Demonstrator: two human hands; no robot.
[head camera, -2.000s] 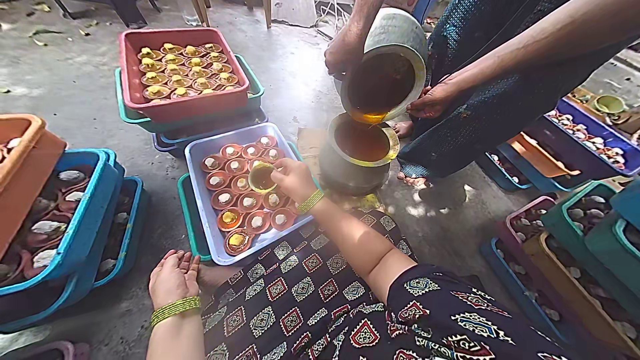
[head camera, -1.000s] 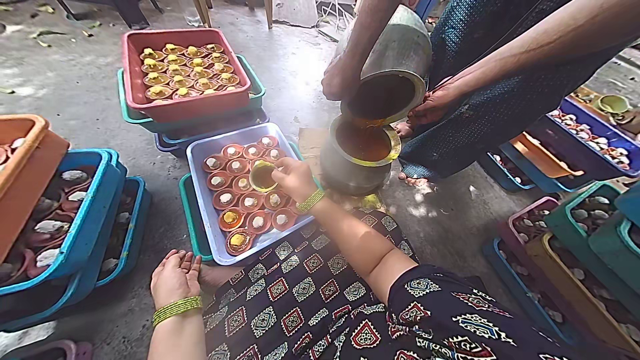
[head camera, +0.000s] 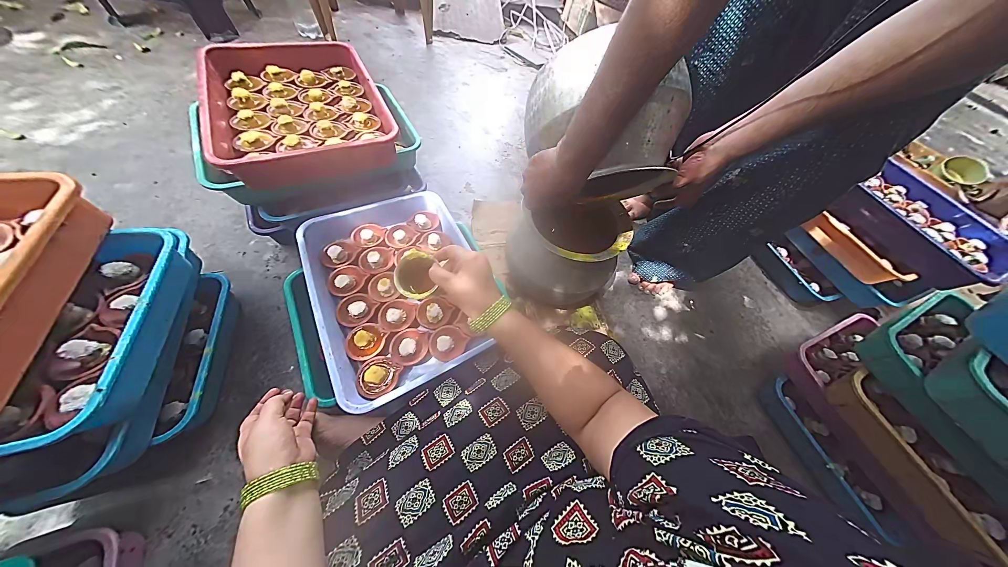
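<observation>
My right hand (head camera: 466, 282) grips the rim of a small round cup (head camera: 415, 273) above a pale lavender tray (head camera: 344, 383). Rows of small clay lamps (head camera: 396, 315) fill this tray, most topped with a white lump. Two near its lower left corner, one of them a clay lamp (head camera: 378, 375), have yellow tops and look wet. My left hand (head camera: 276, 431) rests palm up with curled fingers beside the tray's near left corner, holding nothing. Right of the tray, another person's hands hold a large metal pot (head camera: 610, 102) tipped over the mouth of a second metal pot (head camera: 563, 260).
A red tray (head camera: 295, 169) of yellow-topped clay lamps stands on stacked trays behind. Blue trays (head camera: 130, 394) and an orange tray (head camera: 55, 236) are stacked at left. At right stand more filled trays, including a green tray (head camera: 898, 339), and a purple tray (head camera: 929, 228).
The other person's upper pot has tipped further down over the lower pot; its inside, visible before, is now mostly hidden. Both my hands have stayed about where they were.
</observation>
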